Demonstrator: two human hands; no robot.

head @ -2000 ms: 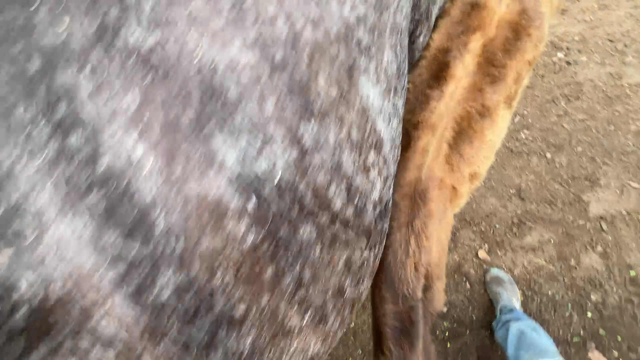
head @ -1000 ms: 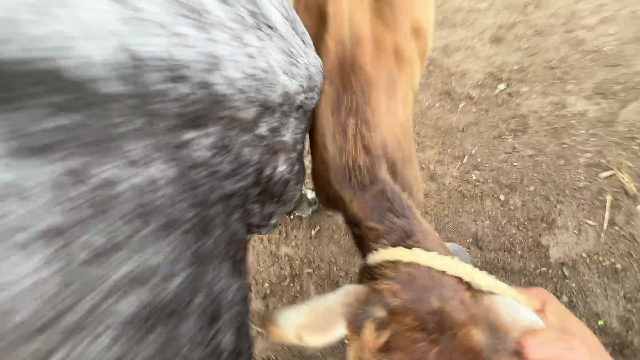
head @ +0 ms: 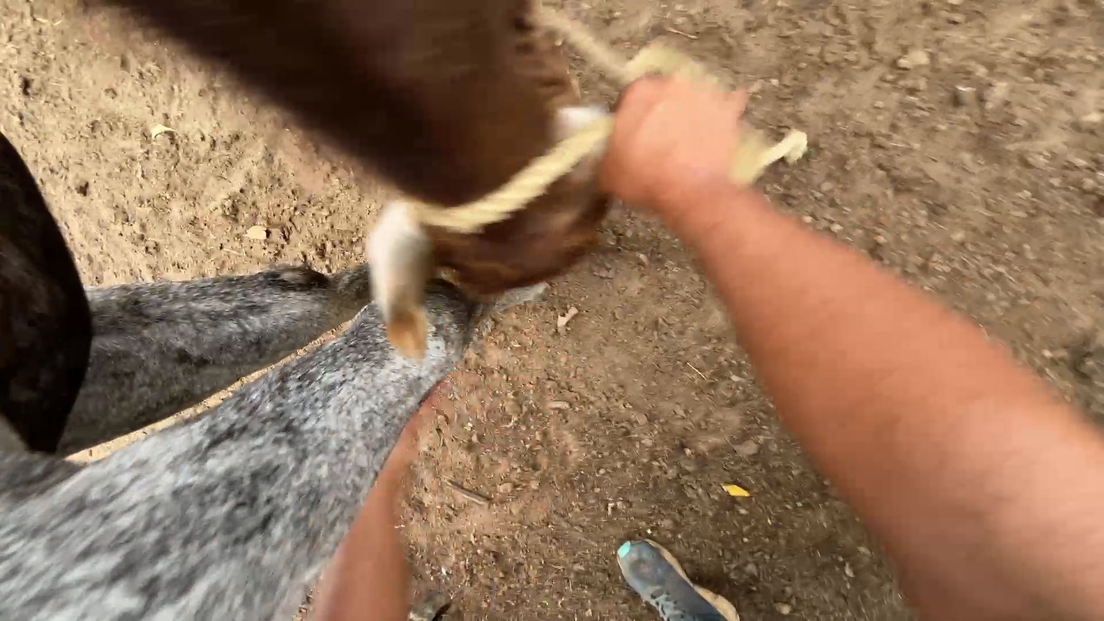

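Note:
A brown calf [head: 517, 246], blurred, has its head low, with a pale yellow rope [head: 517, 191] around it by the ears. My right hand [head: 673, 138] is closed around the rope at the right of the head, and a short frayed rope end sticks out past it. One pale ear [head: 398, 267] hangs at the left. My left forearm rises from the bottom edge and passes behind a speckled grey hind leg [head: 345, 423] of a larger animal, probably a cow; my left hand is hidden there.
Another speckled grey leg [head: 207, 345] stands behind the first. A dark animal part [head: 34, 302] is at the left edge. Bare dirt ground [head: 604, 414] with small leaves and stones surrounds them, and a grey shoe [head: 668, 582] is at the bottom.
The view has swung strongly. A second ago a hand was beside the calf's right-side ear at the rope; now my right hand grips the rope, and my left forearm has come into view.

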